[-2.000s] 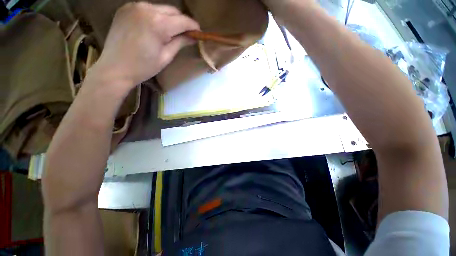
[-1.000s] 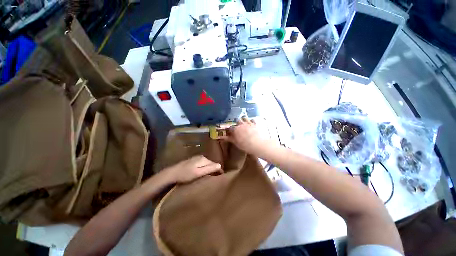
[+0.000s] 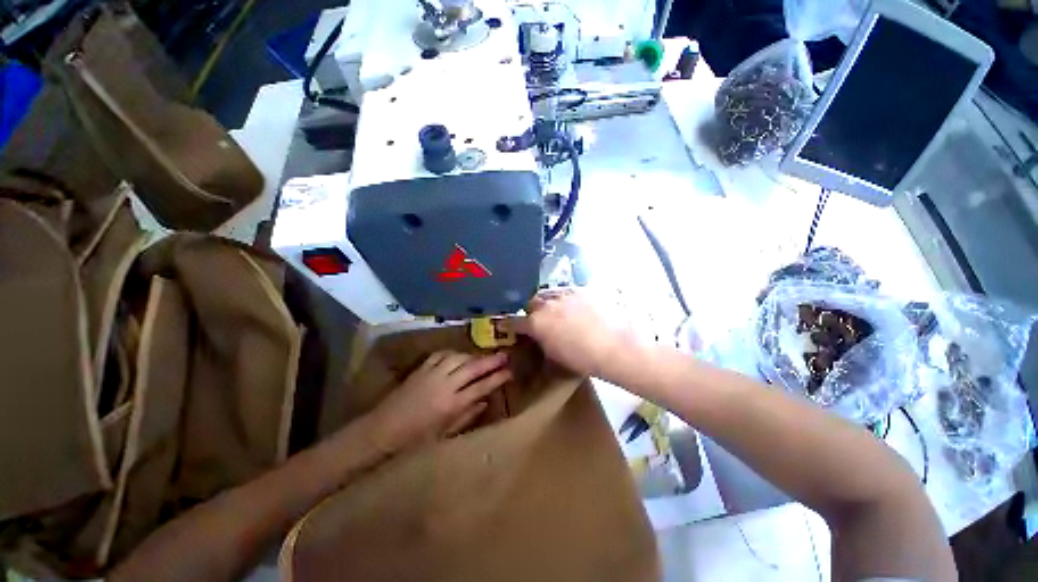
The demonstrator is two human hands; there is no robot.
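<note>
A brown fabric bag (image 3: 501,489) lies under the head of the sewing machine (image 3: 450,244) and spreads towards me. A yellow clamp (image 3: 492,333) sits on the cloth below the head. My left hand (image 3: 438,398) lies on the bag just left of and below the clamp, its fingertips pressing the cloth. My right hand (image 3: 569,332) is at the right side of the clamp, its fingers holding the cloth edge there. Its fingertips are partly hidden, and I cannot tell if they hold a smaller piece.
Brown bags (image 3: 216,341) are piled at the left. Snips (image 3: 647,426) lie right of the bag. An open plastic bag of dark hardware (image 3: 831,347) and a second bag (image 3: 968,398) are at the right. A tied hardware bag (image 3: 760,111) is beside the screen (image 3: 894,97).
The bag has moved from a raised position to under the machine head. My left hand has since moved up the cloth towards the clamp. The view has shifted closer to the machine.
</note>
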